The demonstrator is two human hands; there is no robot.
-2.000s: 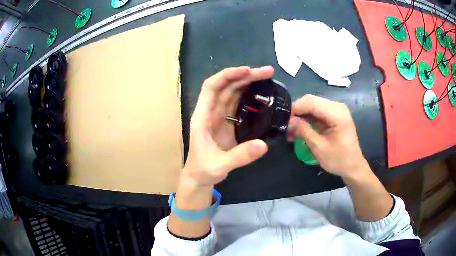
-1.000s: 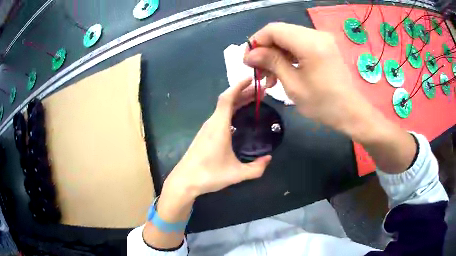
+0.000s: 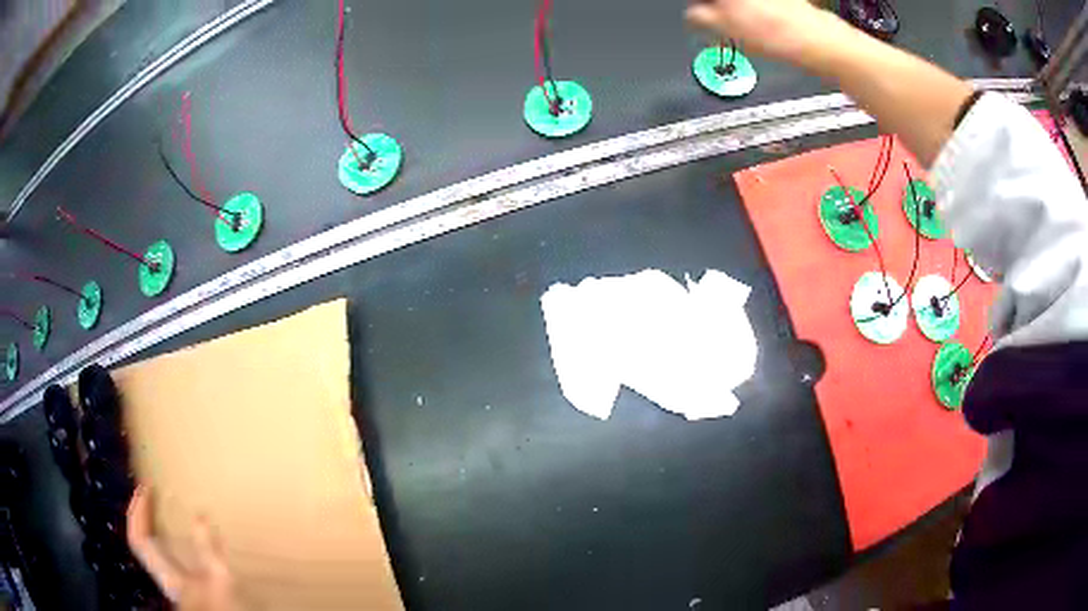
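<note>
My right hand [image 3: 758, 26] is at the top edge, partly cut off, over the conveyor belt [image 3: 453, 60]. Just below it lies a green circuit board [image 3: 724, 72] whose wires rise towards the hand; whether the fingers grip them cannot be told. My left hand [image 3: 179, 559] is blurred at the lower left, fingers apart, over the edge of the cardboard sheet [image 3: 263, 442] and beside the stacked black housings [image 3: 105, 442]. It shows no held part.
A metal rail [image 3: 477, 197] separates bench and belt. More wired green boards [image 3: 558, 107] lie along the belt, with black housings [image 3: 995, 31] at upper right. A white crumpled cloth [image 3: 656, 340] lies mid-bench. A red mat [image 3: 835, 418] at right holds several wired boards.
The black housing and red-black wires have left the space between my hands. My left hand has moved left to the stacks, my right hand up over the belt. The view has shifted towards the belt.
</note>
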